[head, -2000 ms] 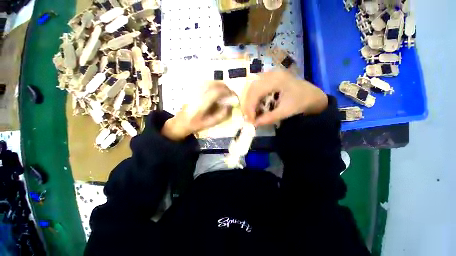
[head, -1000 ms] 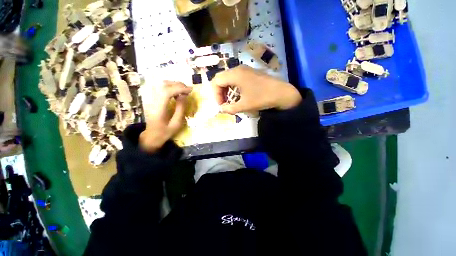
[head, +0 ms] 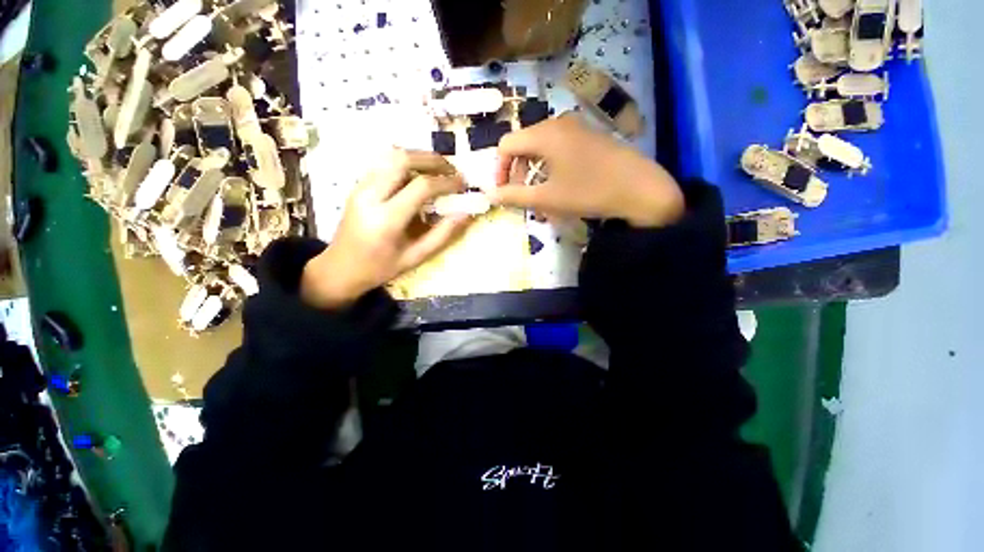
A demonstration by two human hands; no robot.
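Note:
My left hand (head: 386,221) holds a pale tan moulded part (head: 462,204) over the yellow pad (head: 475,264). My right hand (head: 572,170) meets the part's right end with its fingertips, and a small pale piece with thin prongs (head: 533,170) shows at its fingers. Several black inserts (head: 488,134) lie just beyond the hands on the white perforated plate (head: 345,67). Another tan part (head: 473,101) lies behind them. A tan part with a black rectangle (head: 604,98) lies on the plate to the right.
A large pile of tan parts (head: 200,140) lies at left on a brown board (head: 162,345). The blue bin (head: 745,140) at right holds tan parts with black rectangles (head: 783,175). A dark brown block (head: 507,30) stands behind the hands.
The hands have come together at a pale part; a second ago they were apart over the pad. Two seconds ago a pale part hung below the hands near the bench edge. The view has shifted.

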